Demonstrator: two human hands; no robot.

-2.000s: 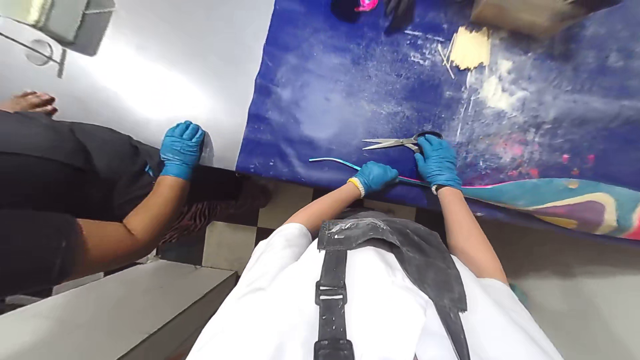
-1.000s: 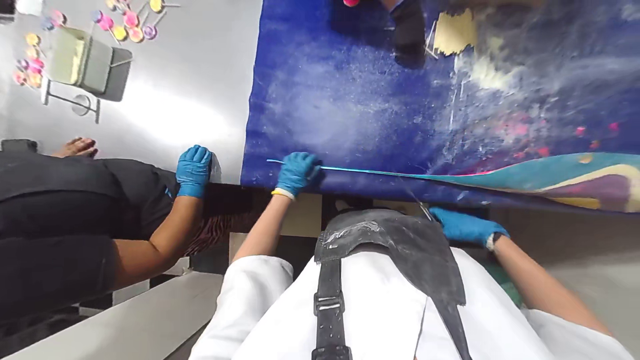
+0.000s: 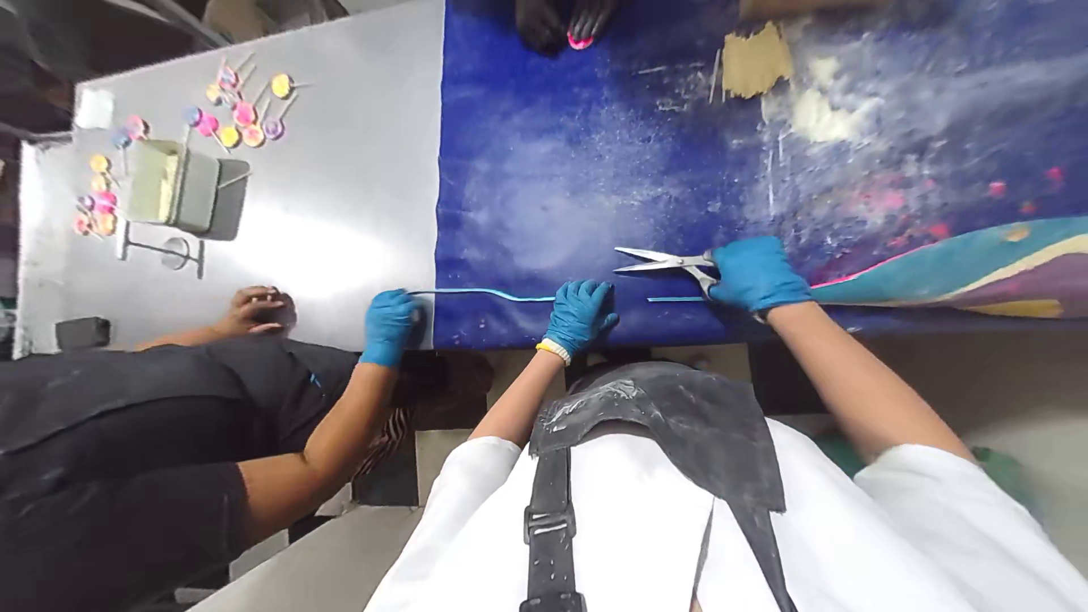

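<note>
My gloved left hand (image 3: 580, 318) rests on the right end of a thin light-blue candy-like strand (image 3: 484, 291) near the mat's front edge; whether the fingers grip it is unclear. The strand's left end reaches a co-worker's gloved hand (image 3: 391, 326). Scissors (image 3: 667, 261) with parted blades are in my gloved right hand (image 3: 759, 274), their tips pointing left above the blue mat (image 3: 544, 170). A short blue strand end (image 3: 676, 299) lies below the blades, apart from the first strand. It runs under my right hand toward a wide teal, cream and purple striped mass (image 3: 952, 263).
Several lollipops (image 3: 245, 114) lie on the metal table (image 3: 357, 102) at left, beside a grey-green container and balance-like stand (image 3: 174, 183). Small sticks and a pale yellow piece (image 3: 755, 61) are at the back. A co-worker in dark clothes stands left; another person's dark-gloved hands (image 3: 561, 25) are opposite.
The strand, continuous a second ago, is now in two separate pieces. My right hand has come up from the table edge with the scissors. The co-worker's gloved hand has moved to the strand's left end.
</note>
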